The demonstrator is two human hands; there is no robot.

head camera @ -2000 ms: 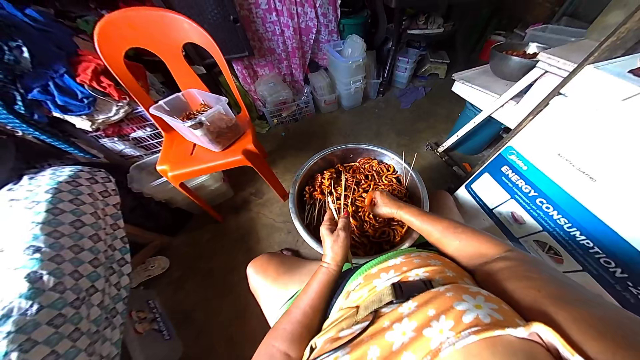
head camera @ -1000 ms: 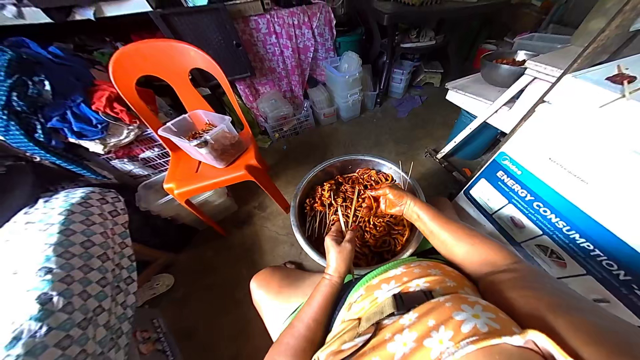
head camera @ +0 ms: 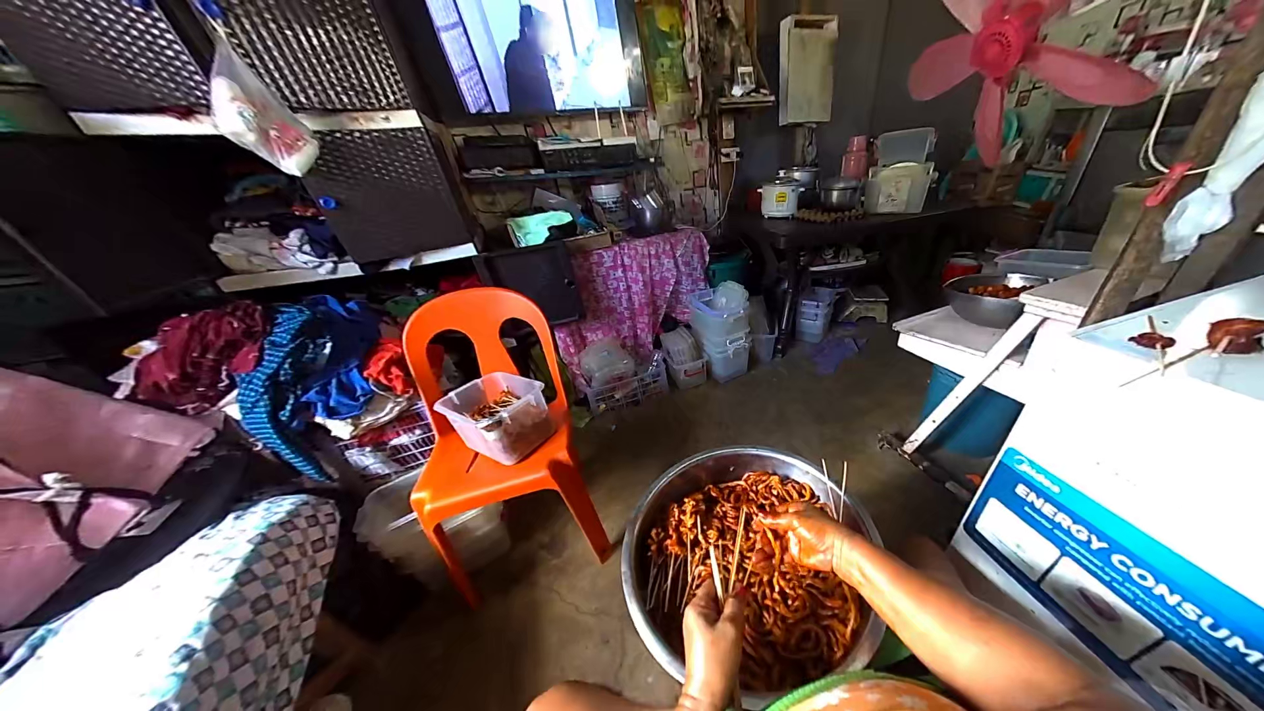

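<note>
A large round metal basin (head camera: 647,612) is full of red-brown sauced meat strips (head camera: 800,632), which look like intestines. At its lower part my left hand (head camera: 713,632) grips thin bamboo skewers (head camera: 715,573), their shafts pointing up over the food. My right hand (head camera: 805,536), smeared with sauce, pinches a piece of the strips just right of those skewers. More skewers lean in the food at the basin's left side, and a couple stick up at its upper right rim.
An orange plastic chair (head camera: 494,479) holds a clear plastic container (head camera: 509,446) with skewers. A blue and white appliance box (head camera: 1096,553) stands close on the right, with skewered pieces (head camera: 1236,336) on top. Behind are a metal bowl (head camera: 987,308) on a white table and stacked plastic tubs (head camera: 726,346).
The view has tilted up, showing more of the room. My right hand has moved from deep in the strips to their surface. My left hand keeps hold of skewers.
</note>
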